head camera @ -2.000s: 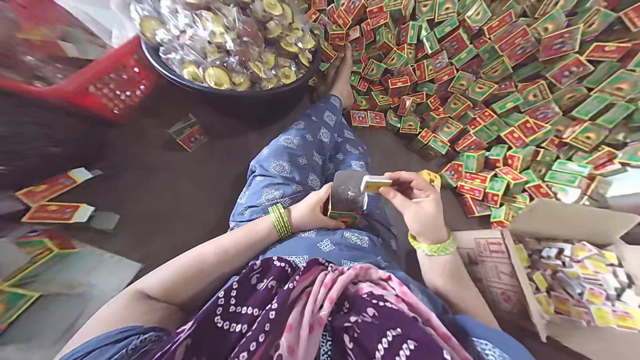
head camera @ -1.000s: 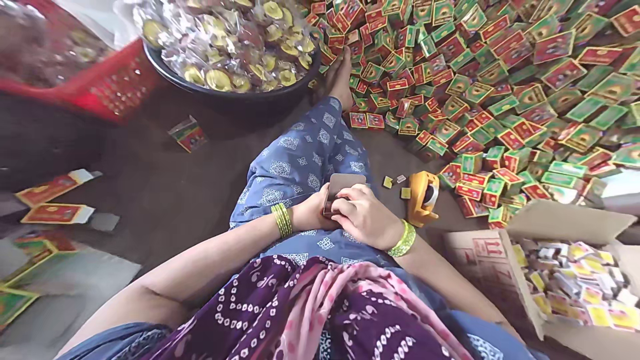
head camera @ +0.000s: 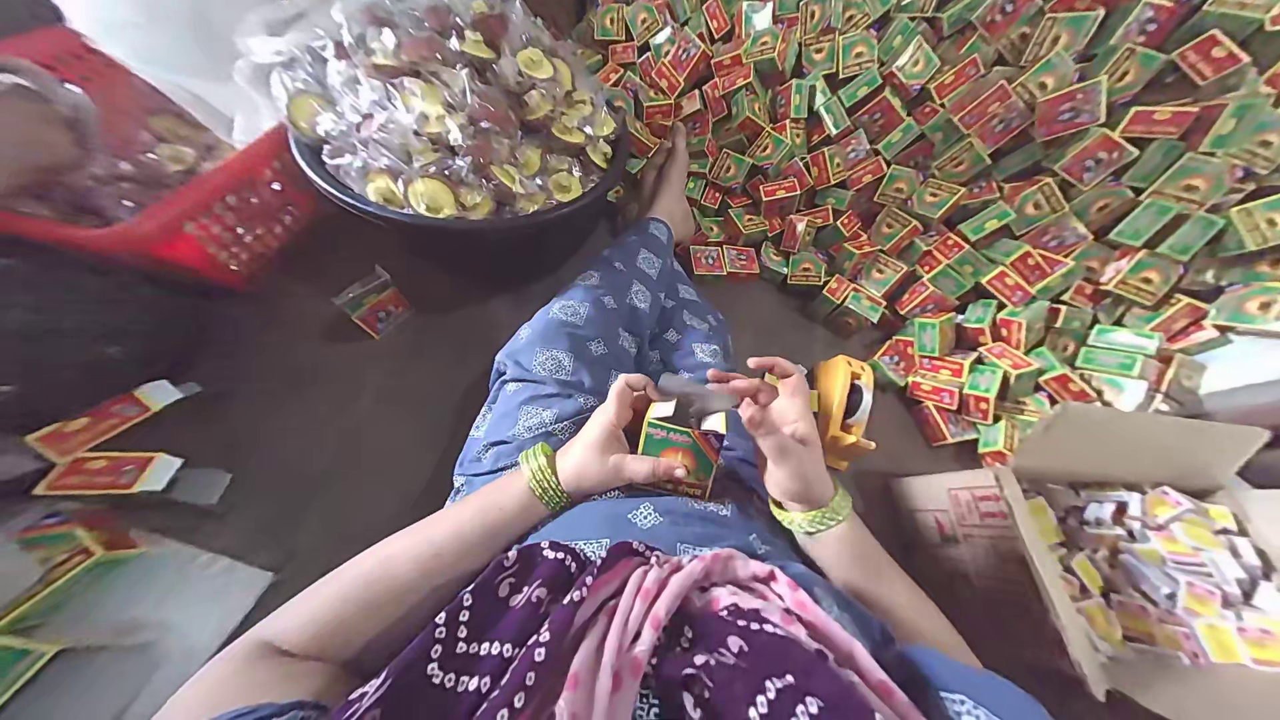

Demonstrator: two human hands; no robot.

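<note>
My left hand (head camera: 615,445) grips a small green and red printed carton (head camera: 680,455) over my lap, thumb across its front face. The carton's white top flaps stand up. My right hand (head camera: 785,430) is raised just to the right of the carton, fingers apart, its fingertips at the blurred grey flap (head camera: 697,392) above the carton; whether they pinch it I cannot tell. A yellow tape dispenser (head camera: 843,410) lies on the floor right beside my right hand.
A dark tub (head camera: 450,222) heaped with plastic-wrapped items and a red basket (head camera: 245,215) stand at upper left. Printed cartons (head camera: 960,250) cover the upper right floor. An open cardboard box (head camera: 1060,590) of small packs is at lower right. Flat cartons (head camera: 105,473) lie left.
My right hand has moved right, off the carton, uncovering the carton's printed face. The flap above it now shows, and the small pack seen in my right hand two seconds ago is out of sight.
</note>
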